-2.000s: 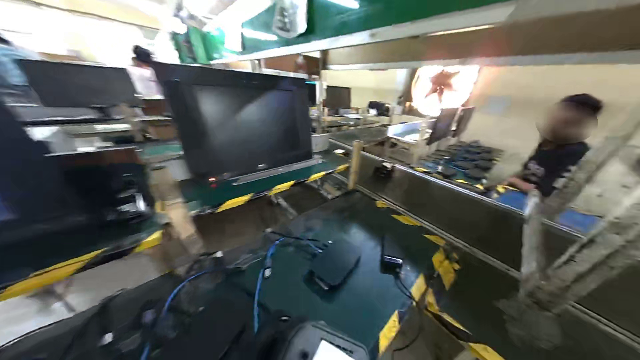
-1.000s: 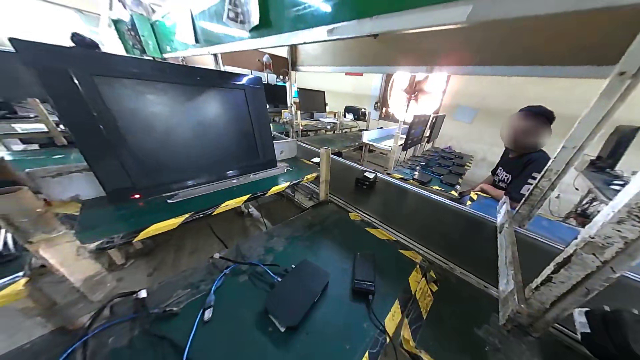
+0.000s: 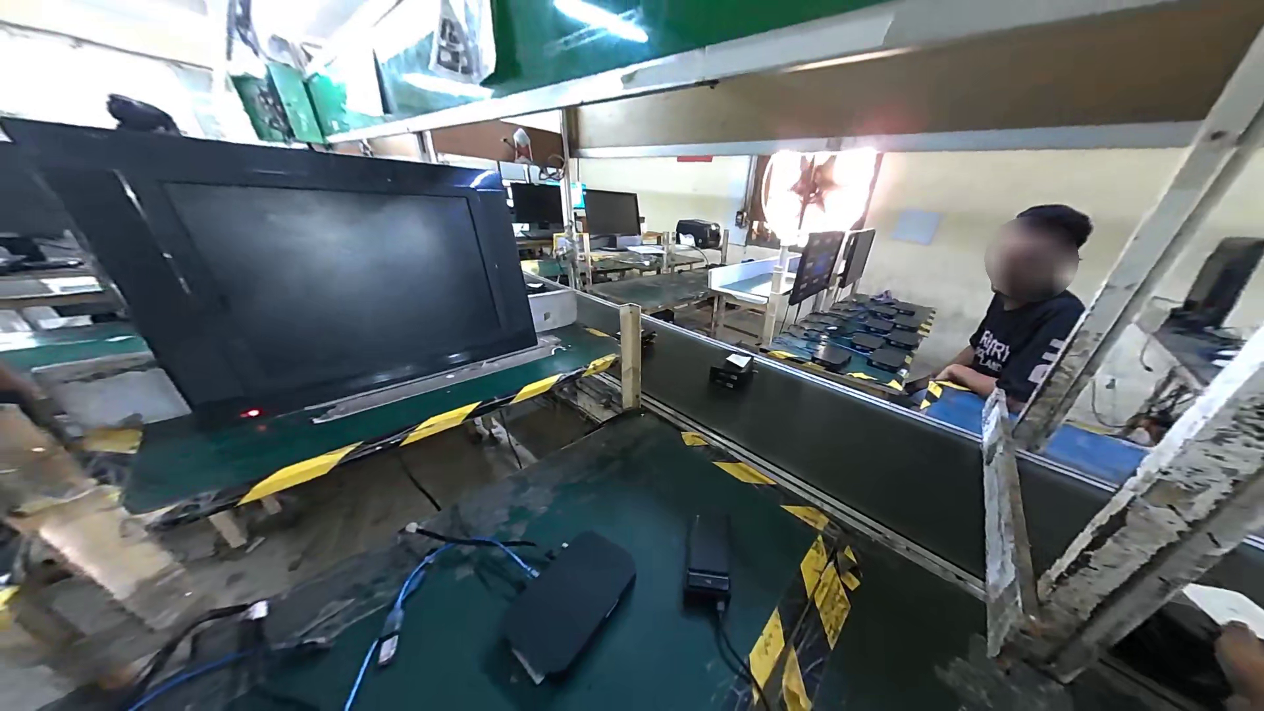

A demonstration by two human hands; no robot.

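At the lower right edge, part of my right hand (image 3: pixel 1242 660) shows against a dark object (image 3: pixel 1165 637) with a white sheet or label (image 3: pixel 1226 604); its grip is cut off by the frame. My left hand is out of view. A flat black box-shaped device (image 3: pixel 573 604) lies on the green bench, with a blue cable (image 3: pixel 407 592) running to its upper left end. Right of it lies a black power adapter (image 3: pixel 708 561) with a thin black cord. Beyond the bench, a small black object (image 3: pixel 732 371) with a white top sits on the conveyor belt (image 3: pixel 820 430).
A large black television (image 3: pixel 336 286) stands on a neighbouring table at left, its red light lit. Yellow-black tape (image 3: pixel 765 647) edges the bench. Worn metal posts (image 3: pixel 1136 553) rise at right. Across the belt sits a person (image 3: pixel 1022 336) near rows of black devices (image 3: pixel 874 341).
The view has swung since two seconds ago. Part of a hand now shows at the right edge, where one second ago only a dark object with a white patch was visible.
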